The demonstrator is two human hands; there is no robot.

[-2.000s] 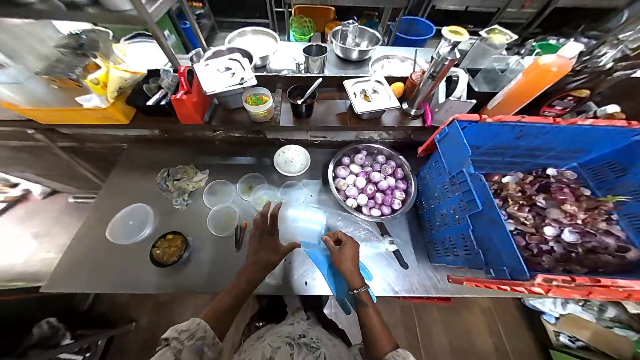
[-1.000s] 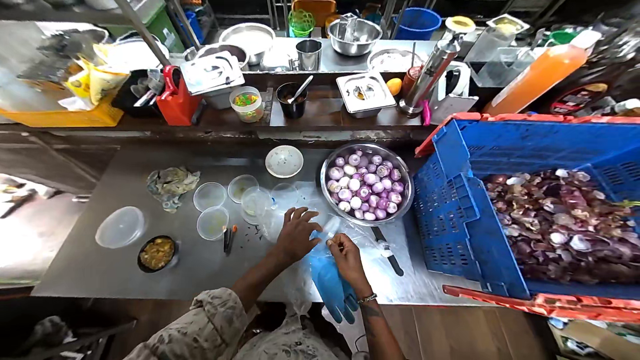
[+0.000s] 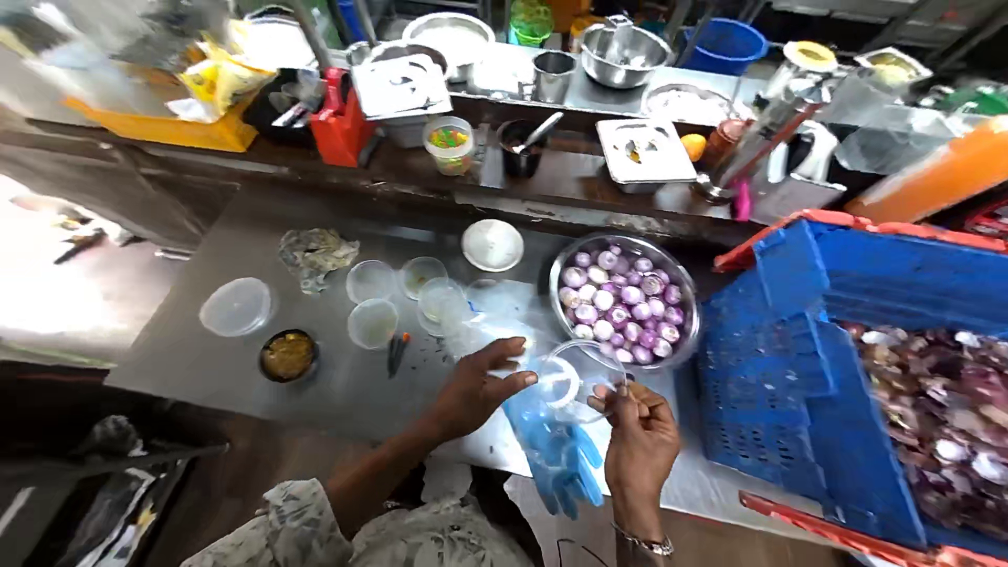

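A clear round plastic container (image 3: 583, 378) is in my right hand (image 3: 642, 437), pinched at its rim. My left hand (image 3: 480, 386) has its thumb and fingers apart at the container's left side; whether it touches is unclear. Blue gloves (image 3: 555, 457) lie below, over the table's front edge. Clear plastic wrap (image 3: 496, 315) lies behind my left hand. Several clear round containers (image 3: 372, 324) stand to the left, near small dark-handled tools (image 3: 398, 354). A steel bowl (image 3: 693, 323) of peeled onions (image 3: 622, 303) is behind my right hand.
A blue crate (image 3: 764, 378) of onion skins (image 3: 937, 417) stands at the right. A white bowl (image 3: 492, 245), crumpled cloth (image 3: 317, 256), plastic lid (image 3: 236, 307) and dark bowl of food (image 3: 288, 356) are on the steel table. A shelf (image 3: 409, 175) with containers runs behind.
One round container is now apart in my right hand, with my left hand beside it. Earlier, both hands were close together over the plastic wrap and gloves.
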